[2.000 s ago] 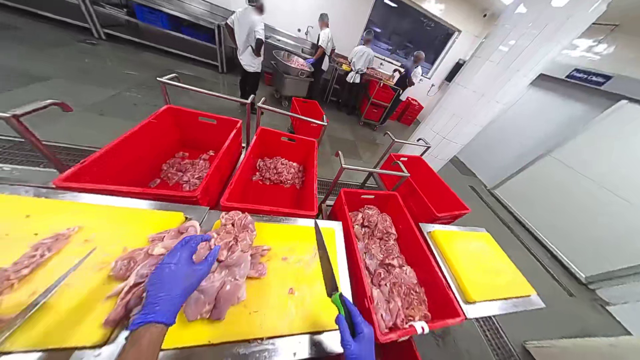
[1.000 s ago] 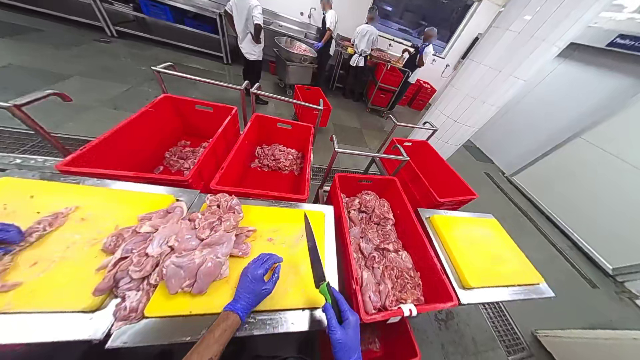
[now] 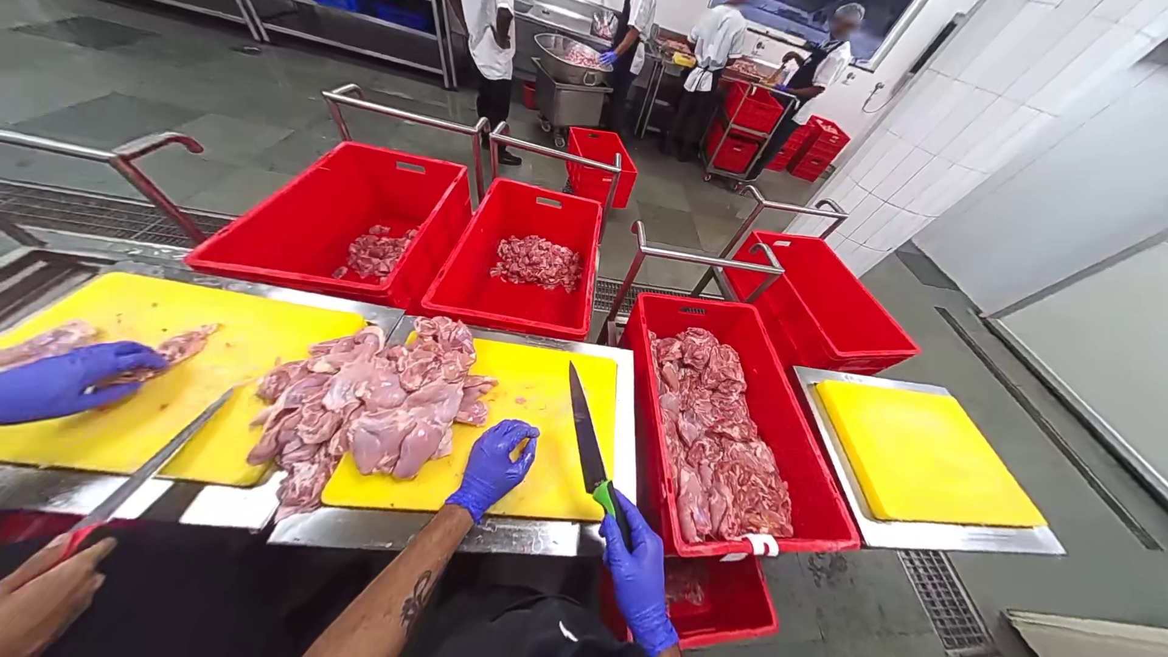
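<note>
My left hand [image 3: 497, 464], in a blue glove, rests over the front of the yellow cutting board [image 3: 566, 374] with its fingers curled; whether anything small is between them cannot be told. Just left of it lies a heap of raw boneless meat [image 3: 401, 392], spread across this board and the edge of the neighbouring one. My right hand [image 3: 634, 566], also gloved, grips the green and black handle of a knife [image 3: 589, 429], whose blade points up and away over the board's right side. Right of the knife, a red crate [image 3: 812, 493] holds many pieces of raw meat [image 3: 721, 429].
A co-worker's gloved hand [image 3: 82, 379] touches meat on the left board [image 3: 182, 310]; their bare hand holds a knife [image 3: 151, 470] close by. Red crates [image 3: 319, 201] with metal handles stand behind the table. Another yellow board [image 3: 922, 456] is at right. Several people work farther back.
Two seconds ago my left hand was on the meat heap; it has moved right, off the meat and onto the board. The knife has stayed in my right hand. A co-worker's gloved hand has come in at left.
</note>
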